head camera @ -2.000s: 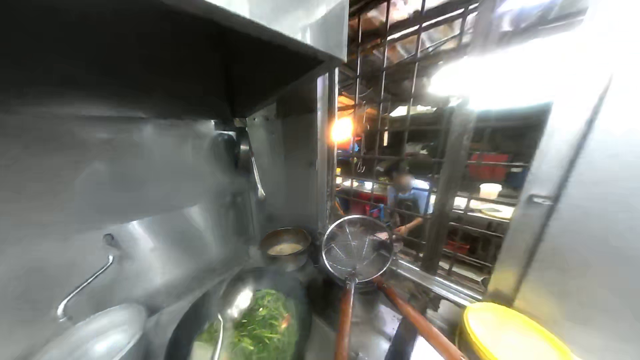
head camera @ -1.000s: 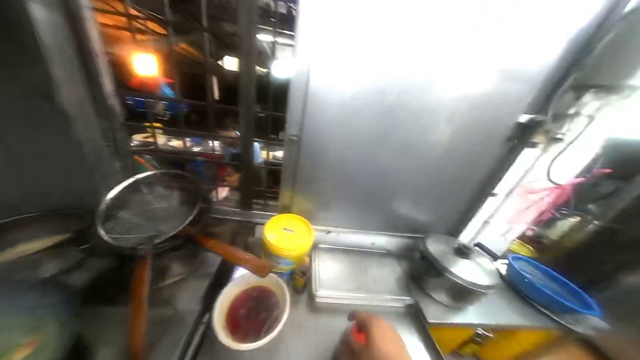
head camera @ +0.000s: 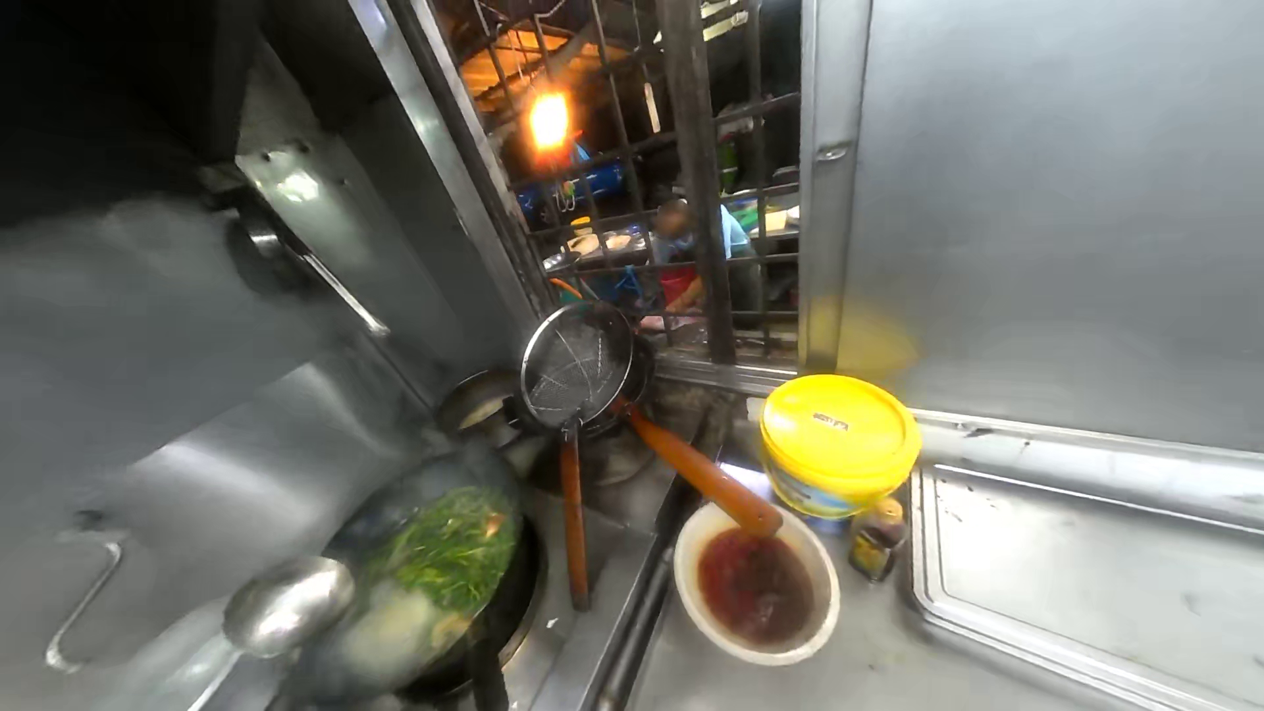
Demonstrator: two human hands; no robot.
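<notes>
Neither of my hands shows in the head view now. Leafy greens (head camera: pixel 454 548) lie in a steaming dark wok (head camera: pixel 528 583) at the lower left. At the wok's left edge is the bowl of a metal ladle (head camera: pixel 288 604), its handle running off the bottom of the frame; whether a hand holds it is hidden. A wire-mesh strainer (head camera: pixel 578 363) with a wooden handle rests behind the wok. Another wooden handle (head camera: pixel 701 474) reaches over a white bowl (head camera: pixel 691 592) of dark red liquid.
A yellow-lidded tub (head camera: pixel 839 434) and a small bottle (head camera: pixel 877 538) stand behind the bowl. To the right lies a metal tray (head camera: pixel 1076 583). A smaller pan (head camera: pixel 479 400) sits at the back. Beyond the window bars (head camera: pixel 696 178) a person (head camera: pixel 726 232) bends over a table.
The view has swung left since one second ago. A hand with something red, seen near the metal tray then, is out of view now.
</notes>
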